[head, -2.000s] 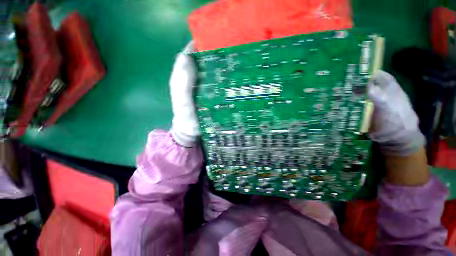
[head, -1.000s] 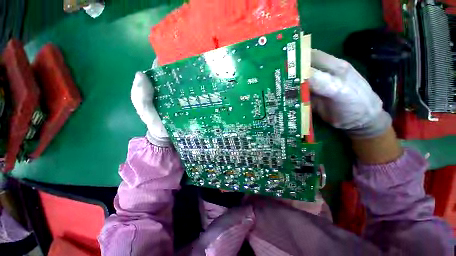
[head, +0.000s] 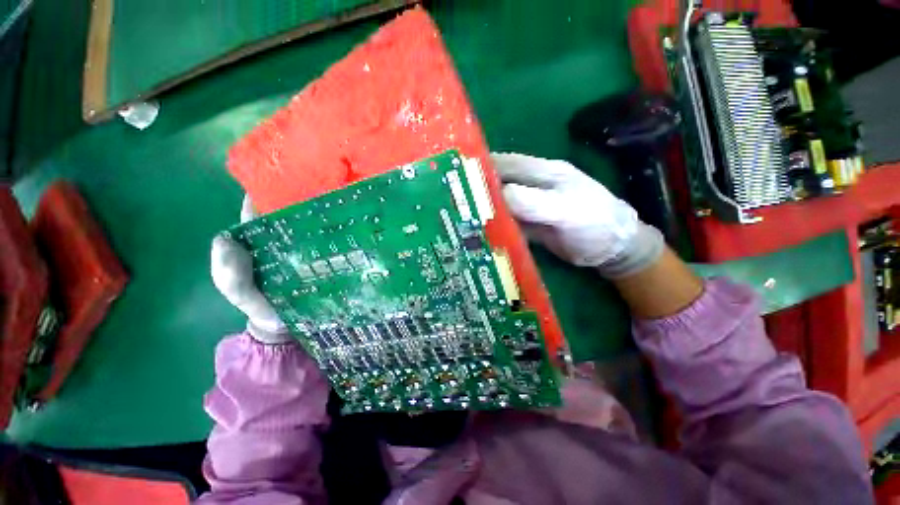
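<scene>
A green circuit board [head: 395, 286], solder side facing me, is held up tilted over the bench edge. A red foam pad [head: 345, 128] lies behind it and sticks out past its top and right edges. My left hand [head: 242, 281], in a white glove, grips the board's left edge; some of its fingers are hidden behind. My right hand [head: 572, 212], also gloved, holds the right side of the foam pad beside the cream connectors [head: 506, 277]; its fingertips are partly hidden.
A board with a silver heatsink [head: 740, 113] lies on red foam at the right. A black scanner-like object [head: 632, 128] stands beside it. Red foam blocks [head: 79, 286] stand at the left. A wood-edged green shelf [head: 237, 69] is at the rear. Red foam trays [head: 868, 286] are at the far right.
The view has shifted to the right. The board and pad appear lower and further left, and more of the red pad shows above and to the right of the board. Both hands keep their hold.
</scene>
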